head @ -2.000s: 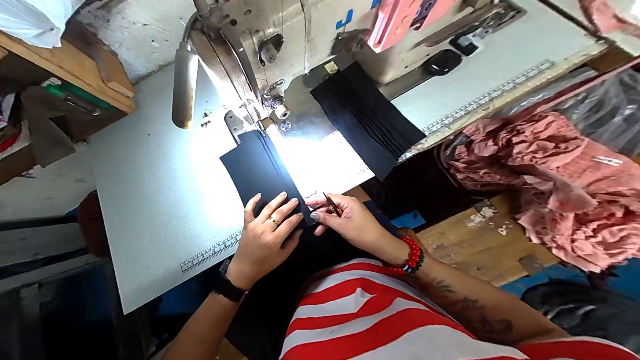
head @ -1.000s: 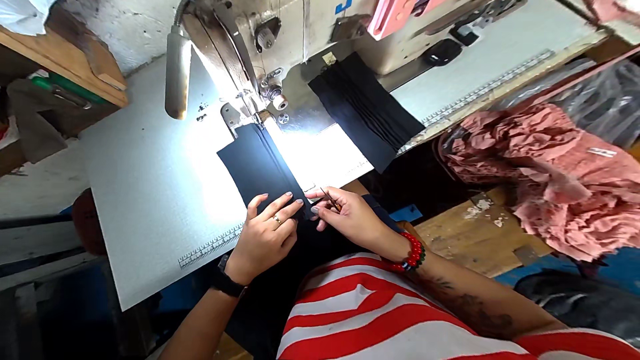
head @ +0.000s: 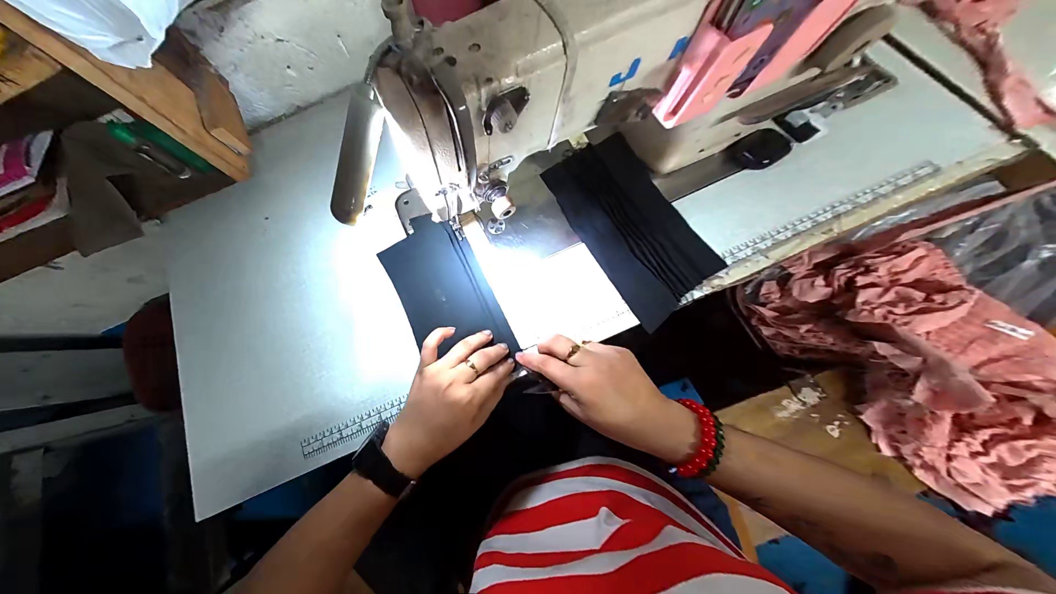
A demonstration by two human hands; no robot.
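A black fabric piece [head: 445,285] with raised lengthwise folds lies under the needle and presser foot [head: 456,224] of a sewing machine [head: 511,74]. My left hand [head: 458,388] rests with spread fingers on its near end, pressing it near the table edge. Beside it, my right hand [head: 606,388] pinches the fabric's near right corner and also holds a small metal tool [head: 540,386], mostly hidden by the fingers. A second pleated black fabric piece [head: 631,227] lies to the right, across the machine bed and over the table edge.
Ruler strips [head: 351,429] mark the front edge of the pale table [head: 239,330]. Crumpled pink fabric [head: 907,363] is heaped at the right. A wooden shelf [head: 132,82] stands at the upper left. A pink holder [head: 714,62] is fixed on the machine.
My right hand's fingers have drawn in at the fabric's near corner, and the small tool points less plainly out of them. The black fabric has stayed under the needle.
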